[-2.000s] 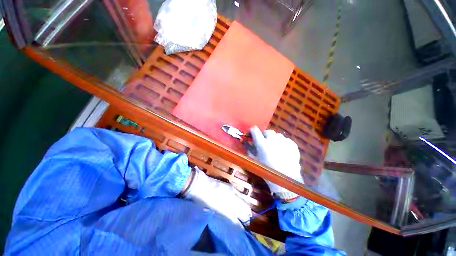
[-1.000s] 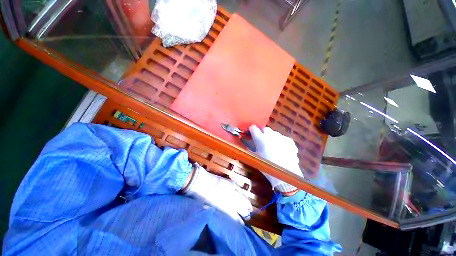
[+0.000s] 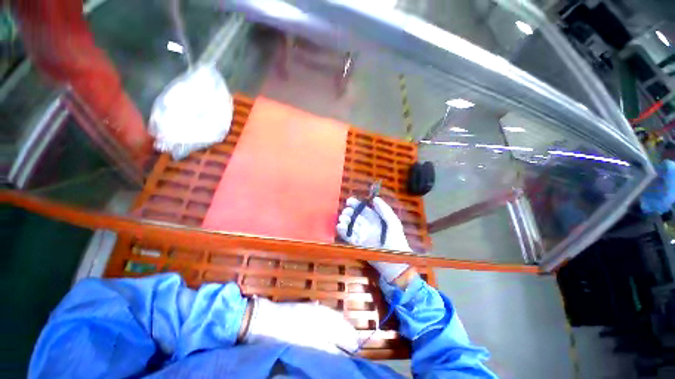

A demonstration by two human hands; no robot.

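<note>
The side cutters (image 3: pixel 374 194) lie in my gloved right hand (image 3: pixel 376 231), seen through the clear shield. Their jaws point away from me and their black handles spread across the hand. The hand is just right of the flat red-orange sheet (image 3: pixel 281 174), over the slotted orange grate (image 3: pixel 379 157). My gloved left hand (image 3: pixel 300 326) is low, at the near edge of the grate. A thin blue cord (image 3: pixel 386 318) runs from the right wrist towards the left fingertips. I cannot tell whether the left fingers hold it.
A crumpled whitish lump (image 3: pixel 192 111) is at the grate's left rear. A small black object (image 3: pixel 421 178) is at its right edge. The shield's orange lower edge (image 3: pixel 296 246) crosses above my left hand. Small green pieces (image 3: pixel 140 266) are at the left. Part of a person's blue sleeve (image 3: pixel 659 194) shows far right.
The cutters were low over the sheet, jaws pointing left. They are now at the sheet's right side, jaws pointing away and handles spread. The view has turned and shifted.
</note>
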